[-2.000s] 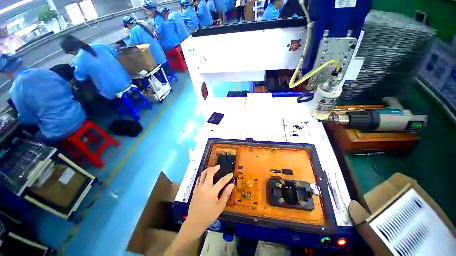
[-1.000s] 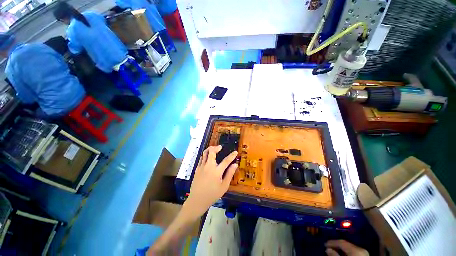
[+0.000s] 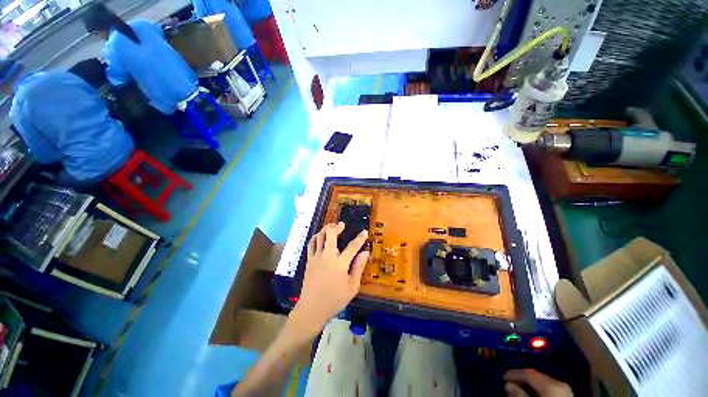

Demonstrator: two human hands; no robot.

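The orange fixture plate (image 3: 404, 213) lies in its dark frame in front of me. My left hand (image 3: 330, 267) rests over the near part of the left fixture nest (image 3: 356, 217), a raised black block, with fingertips and thumb on it. Whether a part lies under the fingers is hidden. The right fixture nest (image 3: 461, 267), a wider black block with a round centre, sits untouched on the plate. My right hand (image 3: 537, 383) is low at the bottom edge, partly cut off, below the front panel's lit green and red lights; its grip cannot be made out.
The press's white gantry (image 3: 365, 27) stands behind the white table (image 3: 365, 159), which bears a black pad (image 3: 338, 142). A clear cylinder (image 3: 537, 107) and heat gun (image 3: 621, 147) are at right. An open carton (image 3: 613, 283) holds a white strip sheet (image 3: 652, 333). People in blue sit at far left.
The view has tilted down since two seconds ago. My right hand has come into view at the bottom right. My left hand has stayed on the left fixture nest.
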